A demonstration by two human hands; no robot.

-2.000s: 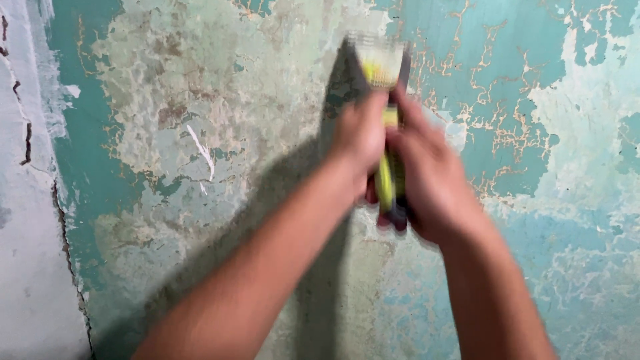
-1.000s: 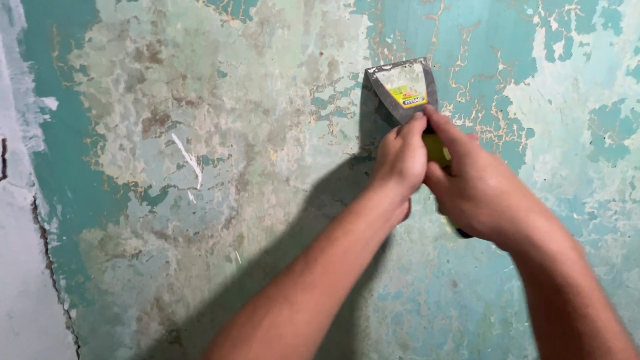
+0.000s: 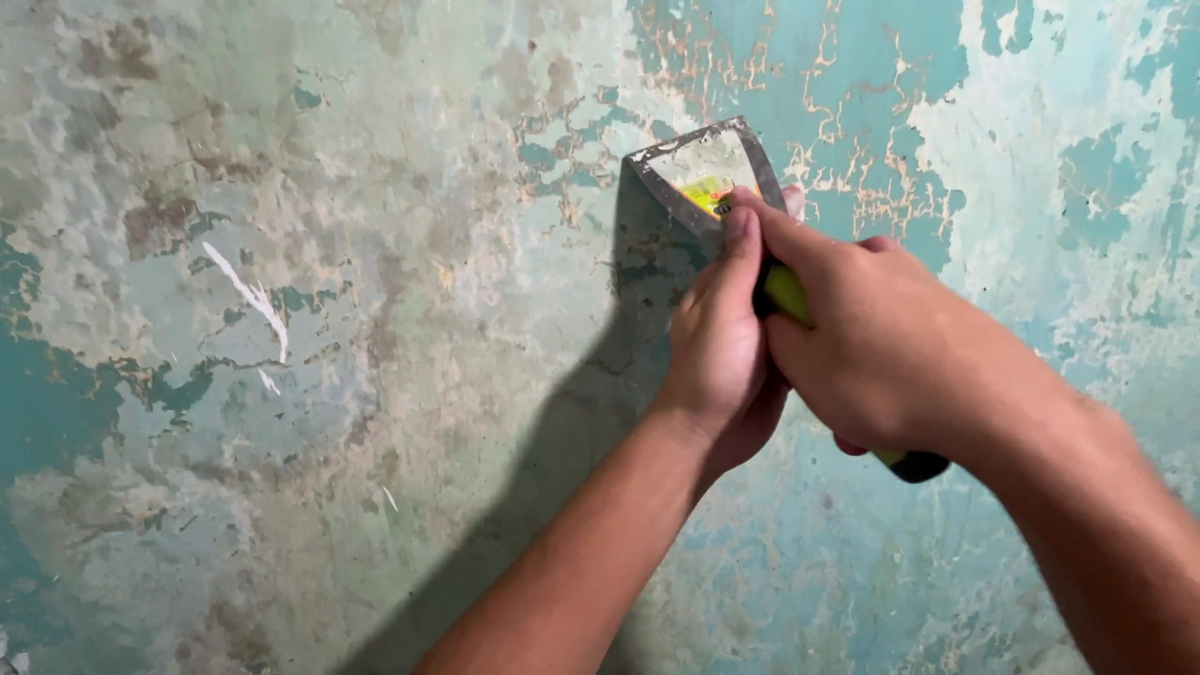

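Observation:
A wide scraper [image 3: 698, 169] with a grey metal blade, a yellow label and a green-and-black handle lies tilted against a wall with peeling paint [image 3: 469, 328]. Its blade edge points up and to the left. My right hand [image 3: 881, 337] is wrapped around the handle, with the index finger stretched onto the blade's base; the black handle end shows below it. My left hand [image 3: 727, 347] grips the scraper from the left, its thumb on the lower blade. Its other fingers are mostly hidden. Whether the whole blade edge touches the wall is hard to tell.
Cracked turquoise paint [image 3: 872, 84] surrounds the blade's upper right. Pale patches cover much of the wall, and a white scratch mark [image 3: 253, 295] runs across its left part. A dark shadow [image 3: 562, 422] of the arms falls left of my left forearm.
Both hands stay on the scraper. Its blade now leans further to the left than one second ago. The view has shifted to the right.

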